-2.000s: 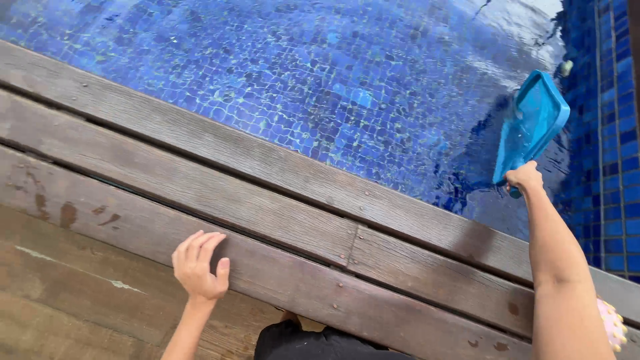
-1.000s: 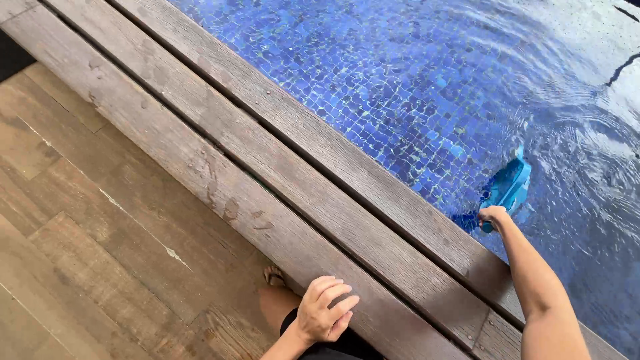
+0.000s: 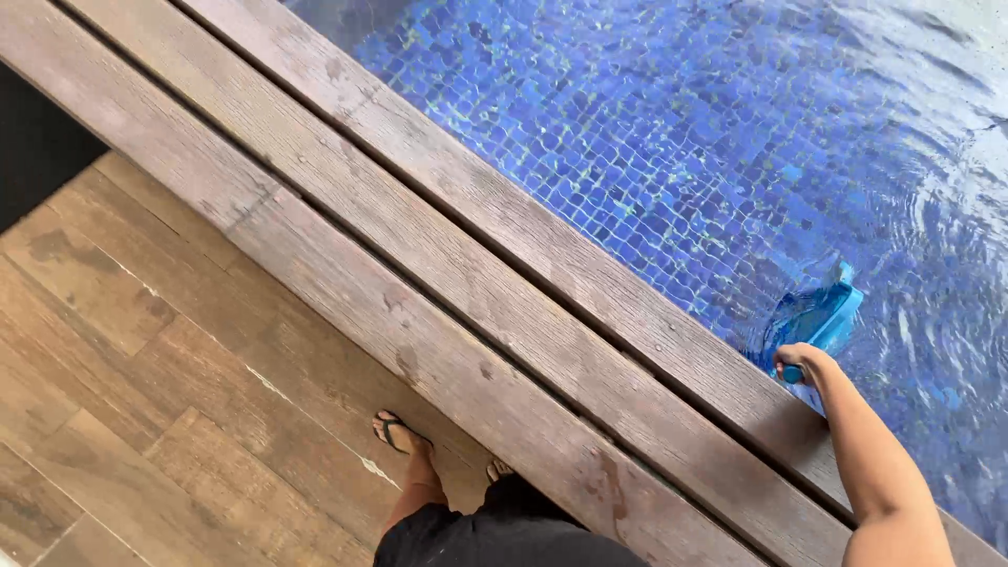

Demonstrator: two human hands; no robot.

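Note:
My right hand (image 3: 802, 365) is closed around the short handle of a blue pool leaf skimmer (image 3: 836, 315), just beyond the pool-side edge of the wooden planks. The skimmer's head lies tilted and partly under the water of a pool (image 3: 630, 134) lined with blue mosaic tiles. Ripples spread around it. My left hand is out of the frame.
Three long wooden planks (image 3: 472, 291) with dark gaps form the pool's raised edge, running diagonally. Wet spots mark them. My feet in flip-flops (image 3: 394, 429) stand on the brown plank-patterned floor (image 3: 197, 394). A dark area (image 3: 39, 142) lies at the far left.
My left hand, over the planks' near side in the earlier frames, has left the view. The skimmer was raised at the water two seconds ago and now sits partly submerged. The view has turned.

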